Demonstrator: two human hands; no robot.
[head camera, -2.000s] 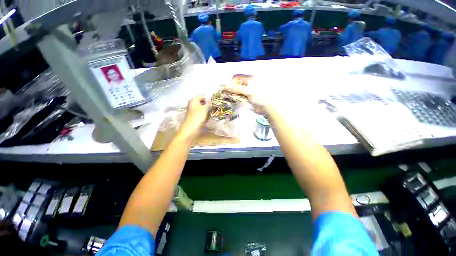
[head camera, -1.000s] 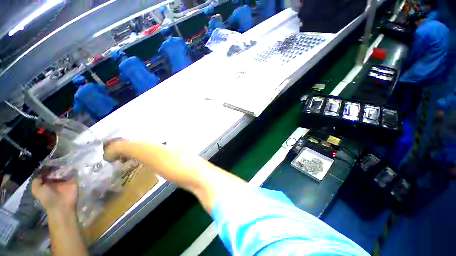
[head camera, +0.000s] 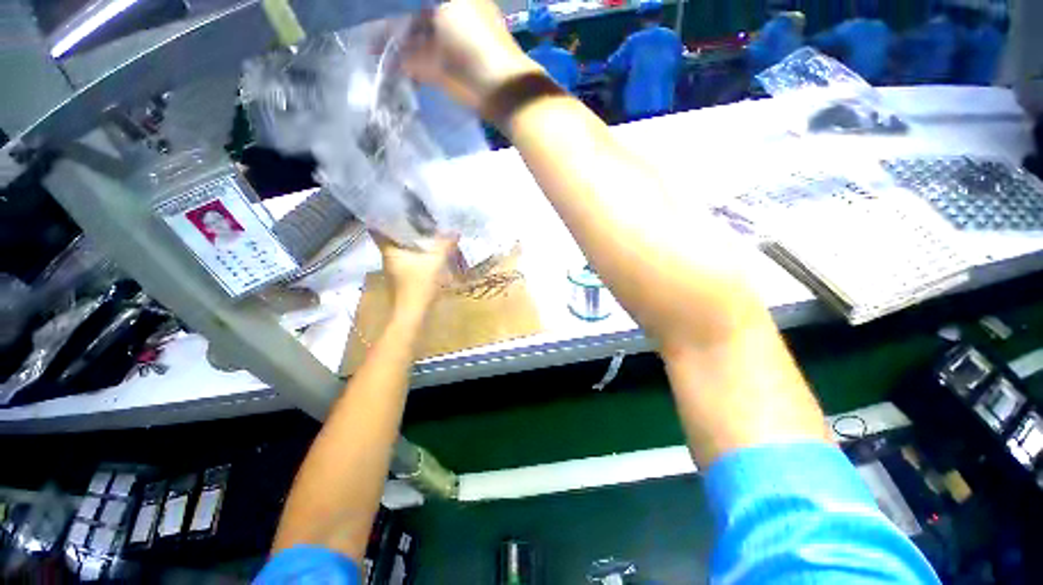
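Observation:
A large crumpled clear plastic bag (head camera: 364, 137) is raised above the white shelf. My right hand (head camera: 467, 48), with a dark band at the wrist, grips its upper end. My left hand (head camera: 414, 265) is at its lower end, with fingers around the plastic. Thin dark and reddish wire-like parts (head camera: 492, 285) lie on a brown cardboard sheet (head camera: 480, 323) beside my left hand. Some dark content shows inside the bag, blurred.
A solder spool (head camera: 589, 294) stands right of the cardboard. White trays (head camera: 869, 257), a gridded tray (head camera: 972, 192) and another clear bag (head camera: 841, 97) lie farther right. A slanted post with a badge (head camera: 229, 238) is at left. Phone trays (head camera: 177, 511) are below. Workers in blue are behind.
The view has swung back left from the bench at right. My right hand has lifted the bag's upper end. The wire-like parts now lie uncovered on the cardboard.

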